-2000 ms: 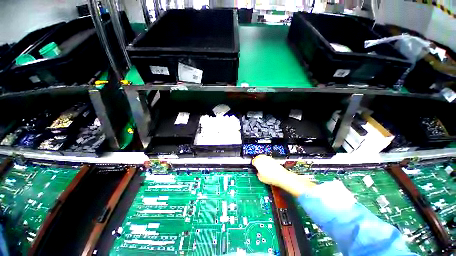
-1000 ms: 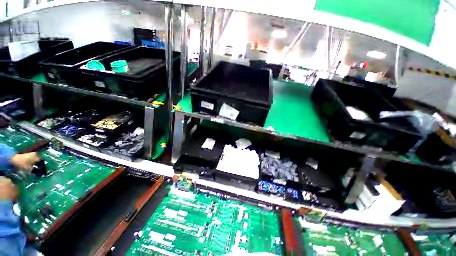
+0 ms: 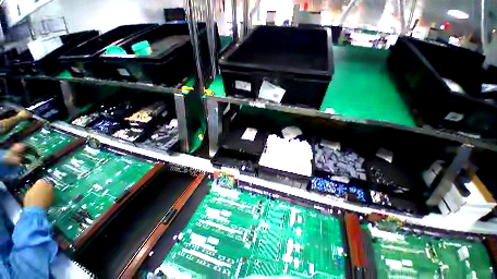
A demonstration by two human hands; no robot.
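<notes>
Neither of my hands is in the picture. A large green circuit board (image 3: 256,234) with white printed marks lies nearest in front of me, its lower part cut off by the bottom edge. A reddish-brown carrier bar (image 3: 355,245) runs along its right side, another (image 3: 158,234) along its left. Behind it, small bins hold white connectors (image 3: 286,155), grey components (image 3: 339,162) and tiny blue components (image 3: 329,187).
At the left, another worker's hand (image 3: 38,194) and blue sleeve (image 3: 34,234) are over a second board (image 3: 101,180); more hands show beyond. A pale conveyor rail (image 3: 188,160) runs below the bins. Black totes (image 3: 278,62) stand on the green-matted shelf. A white carton (image 3: 468,199) is at right.
My right hand, seen at the front bins two seconds ago, is out of the picture. The view has turned left, bringing the other worker's hands and the left board into sight.
</notes>
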